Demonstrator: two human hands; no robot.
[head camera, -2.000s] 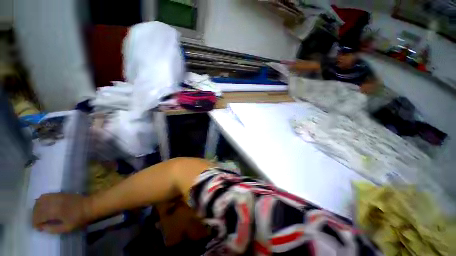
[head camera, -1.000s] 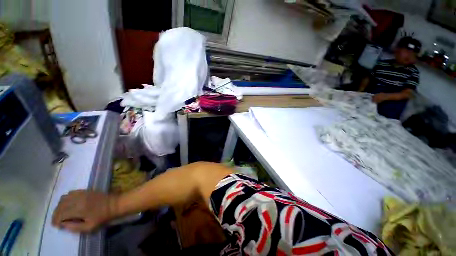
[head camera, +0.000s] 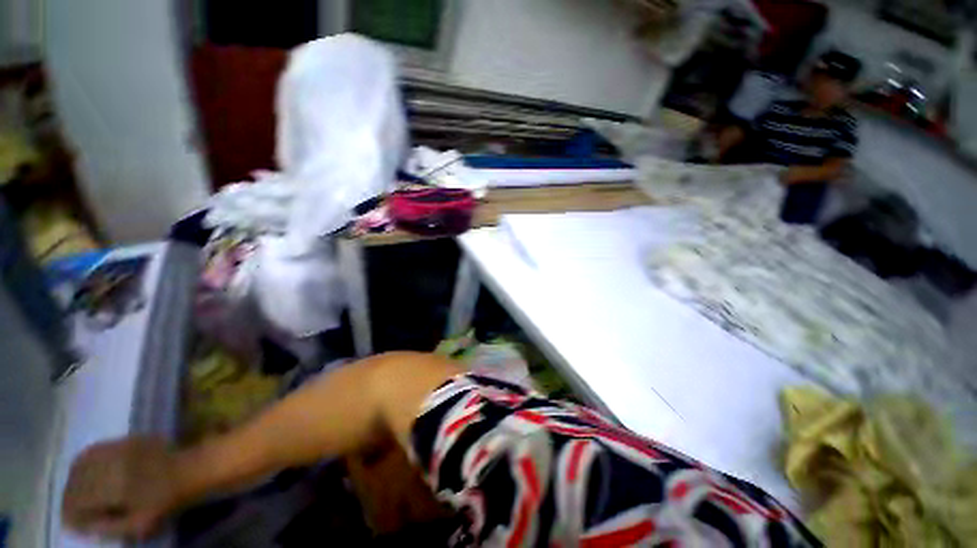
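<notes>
My right hand is blurred at the lower left, resting at the front edge of the white machine table. Its fingers look curled down, and whether they hold anything cannot be told. My bare forearm runs right to a patterned sleeve. Dark-handled scissors lie blurred on the table's far corner, beyond my hand. A grey part of the sewing machine shows at the left edge. My left hand is out of the picture.
A white-topped table stands to the right, with pale patterned fabric and crumpled yellow fabric. A person in a striped shirt is behind it. White cloth is heaped beyond the scissors, beside a pink-red bundle.
The view swung left and back right, so less of the machine shows than one second ago. My right hand stays at the table edge. The person's head has turned or tilted down.
</notes>
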